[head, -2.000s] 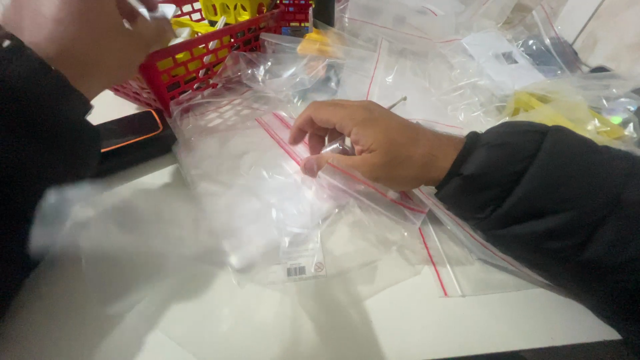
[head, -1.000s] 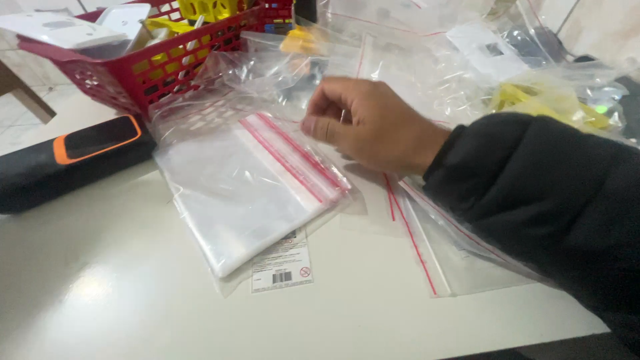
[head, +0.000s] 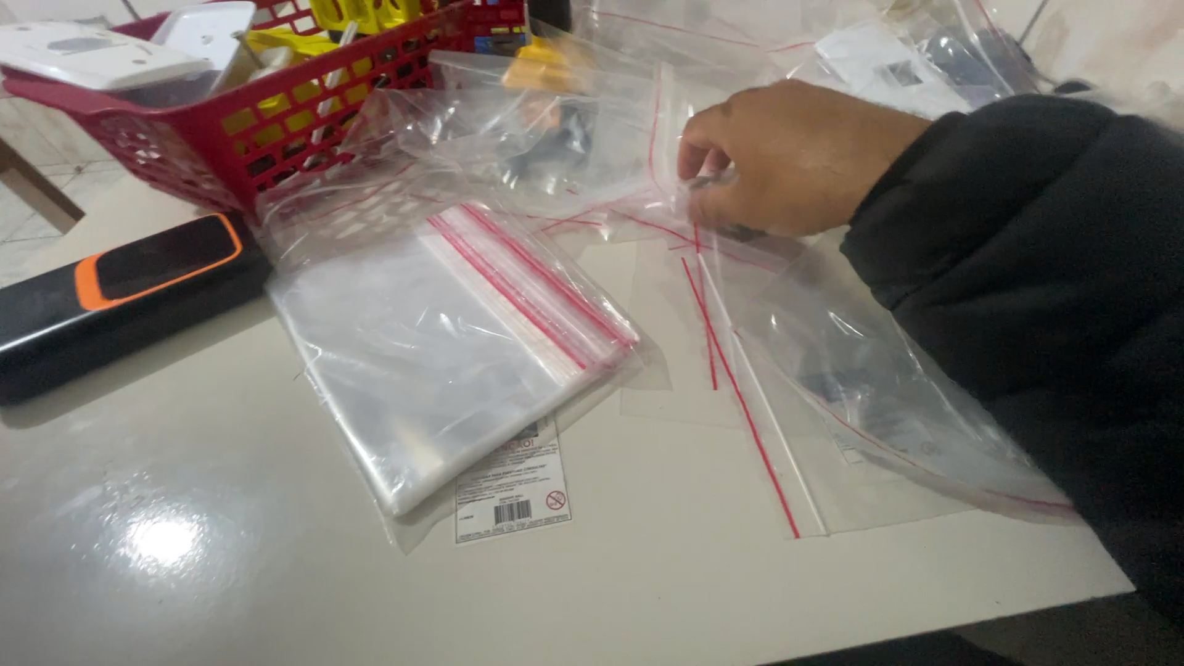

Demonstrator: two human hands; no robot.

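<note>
My right hand (head: 786,162) is at the upper right, its thumb and fingertips pinched together over clear zip bags; a small dark piece shows at the fingertips, too blurred to name. Below it, a clear zip bag (head: 888,472) with a red seal line lies partly under my sleeve. To the left rests a stack of clear zip bags (head: 407,342) with red seal lines, inside a clear outer bag. A printed paper label (head: 513,490) sticks out from under this stack. My left hand is out of view.
A red plastic basket (head: 176,157) with white plates and yellow parts stands at the upper left. Beside it lies a black case with an orange trim (head: 139,296). More clear bags, one with a yellow-orange item (head: 546,65), spread across the back of the white table (head: 277,573).
My left hand, at the upper left two seconds ago, has left the view. My right hand has moved right, off the stack of bags, to the bags beside it.
</note>
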